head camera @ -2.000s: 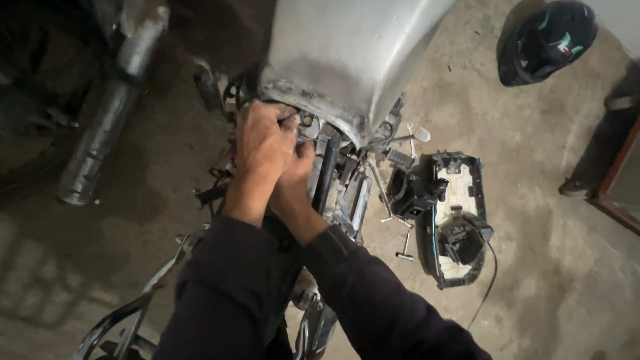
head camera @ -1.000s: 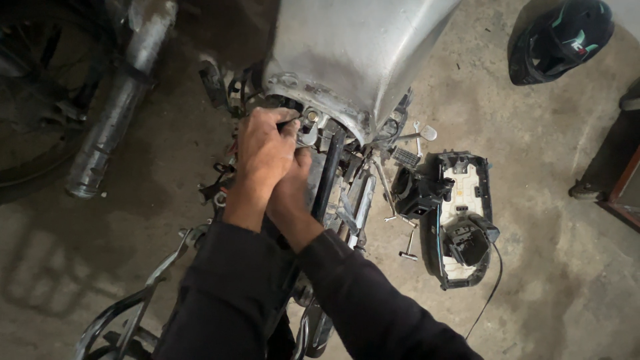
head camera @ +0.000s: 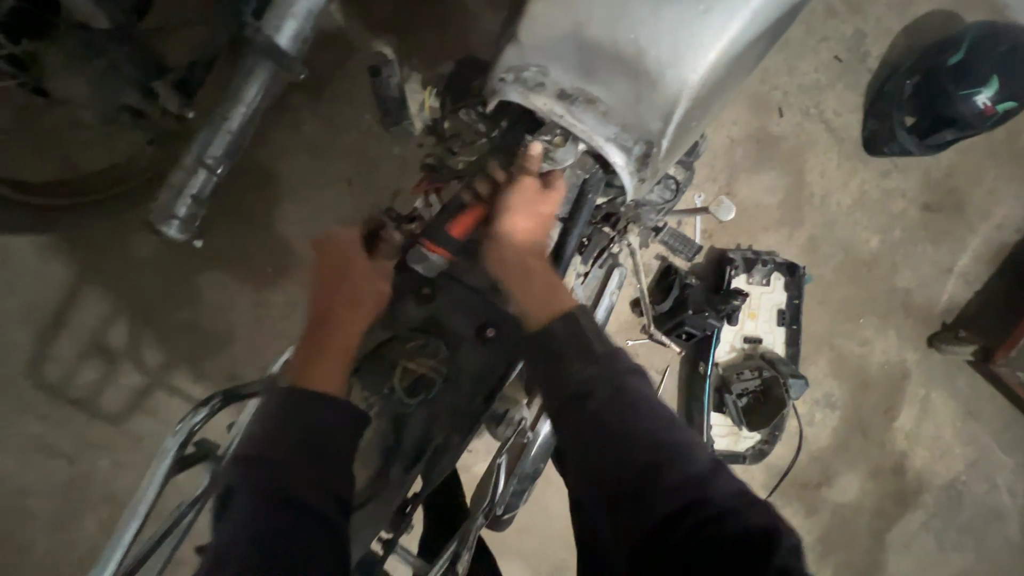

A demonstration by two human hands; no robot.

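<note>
My left hand [head camera: 348, 296], blurred, is beside the left edge of the stripped motorcycle frame [head camera: 472, 320]; whether its curled fingers hold anything is unclear. My right hand [head camera: 524, 232] reaches over the frame, its index finger extended toward metal parts below the edge of the bare grey fuel tank [head camera: 632, 72]. Between the hands lies a black and orange-red cylindrical object [head camera: 456, 232] with a grey end, perhaps a tool handle. It is close against the fingers of my right hand, and blur hides whether they grip it.
Right of the motorcycle, a black and white plastic housing [head camera: 752, 312], a black plastic part [head camera: 680, 300] and a wrench [head camera: 698, 216] lie on the concrete floor. A helmet [head camera: 952, 88] sits at upper right. A metal tube [head camera: 232, 120] slants at upper left; a tubular rail [head camera: 160, 472] is at lower left.
My hands, together under the tank edge before, are now apart; the left has moved back and left. The black and orange-red object has come into sight between them.
</note>
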